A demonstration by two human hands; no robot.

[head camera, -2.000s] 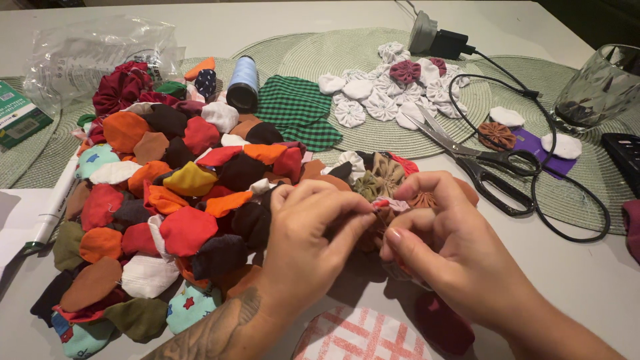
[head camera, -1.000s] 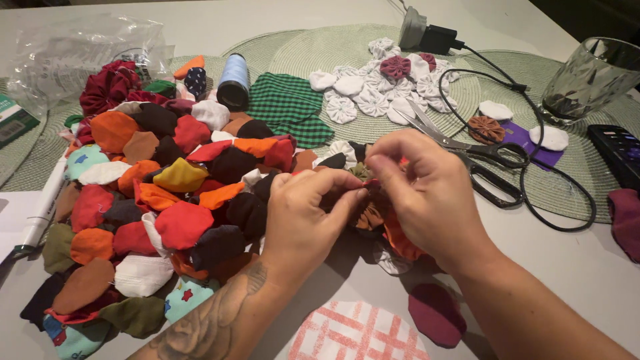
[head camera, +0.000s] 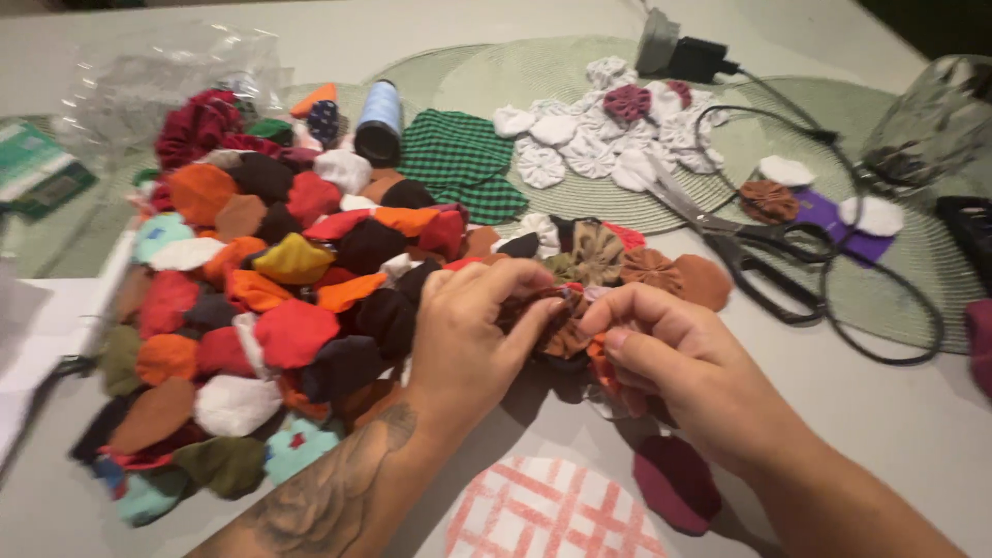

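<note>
My left hand pinches the edge of a cluster of gathered fabric rosettes in brown, orange and dark cloth. My right hand grips the same cluster from the right, with orange cloth below its fingers. A needle or thread cannot be made out. Khaki and brown rosettes lie just beyond my fingers. Left of my hands spreads a large heap of colourful fabric rounds. A maroon round and a white round with a pink line pattern lie nearer to me.
Black-handled scissors lie at the right, crossed by a black cable. A drinking glass stands far right. White rosettes, green checked cloth and a blue thread spool lie behind. A clear plastic bag is back left.
My right hand has lowered from above the cluster to its right side since a second ago. My left hand stays at the cluster.
</note>
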